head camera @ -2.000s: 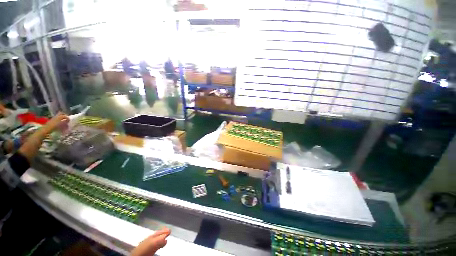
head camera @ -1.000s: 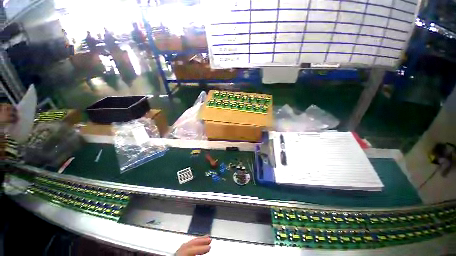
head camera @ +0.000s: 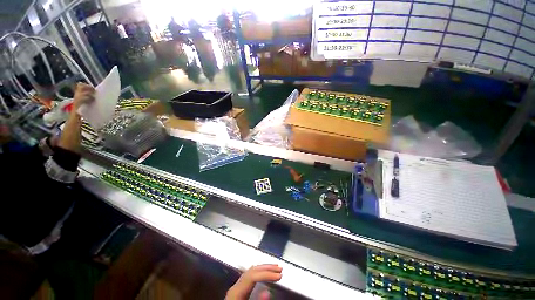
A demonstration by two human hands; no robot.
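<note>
My left hand (head camera: pixel 255 281) is at the bottom edge, cut off by it. It is bare and holds nothing, with the thumb apart from the bent fingers, over the near rail of the conveyor (head camera: pixel 232 249). My right hand is not in view. One green circuit board panel (head camera: pixel 155 190) lies in the conveyor to the left of my hand. Another panel (head camera: pixel 434 278) lies to the right. Between them a flat black plate (head camera: pixel 274 238) lies in the track.
On the green mat are a white gridded piece (head camera: pixel 263 186), loose blue components (head camera: pixel 299 190), a small round-based device (head camera: pixel 330 201) and a blue clipboard with paper sheets (head camera: pixel 449 196). Behind are a cardboard box (head camera: pixel 334 140) and black bin (head camera: pixel 201 104). Another person (head camera: pixel 35 187) holds a white sheet at left.
The view has swung, so the bench sits differently in the picture. The other person and the raised white sheet show more fully. My left hand stays empty near the front rail.
</note>
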